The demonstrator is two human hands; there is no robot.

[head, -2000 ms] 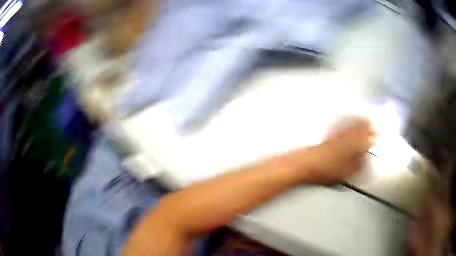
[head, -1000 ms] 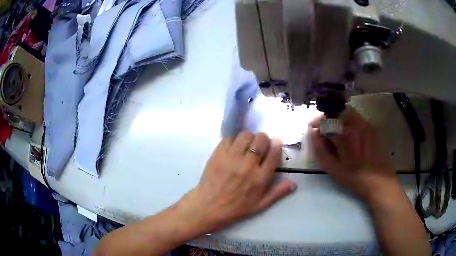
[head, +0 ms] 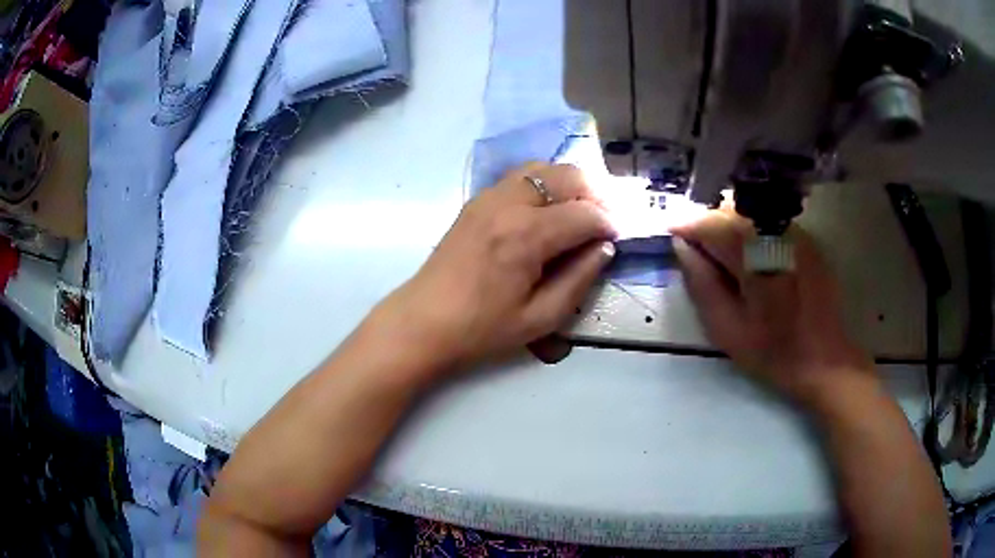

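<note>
A light blue strip [head: 522, 96] runs from the top of the view down to the lit needle area of the off-white sewing machine [head: 676, 87]. Its near edge shows between my hands, in front of the presser foot. My left hand [head: 513, 251], with a ring, grips the strip's near edge between thumb and fingers, left of the needle. My right hand [head: 764, 294] is at the right of the same edge, fingertips on the cloth. The machine's knob hides part of this hand. Glare washes out the cloth at the needle.
A pile of blue strips [head: 196, 218] with frayed edges lies at the left. A second machine head [head: 44, 153] stands at the far left. Dark scissors [head: 966, 414] lie at the right of the bed. A measuring scale [head: 611, 531] runs along the front table edge. Blue cloth [head: 164, 480] hangs below left.
Since one second ago, my left hand has gone from lying flat to pinching the cloth edge, a little further up. The strip's near edge now shows between both hands. The view has shifted slightly.
</note>
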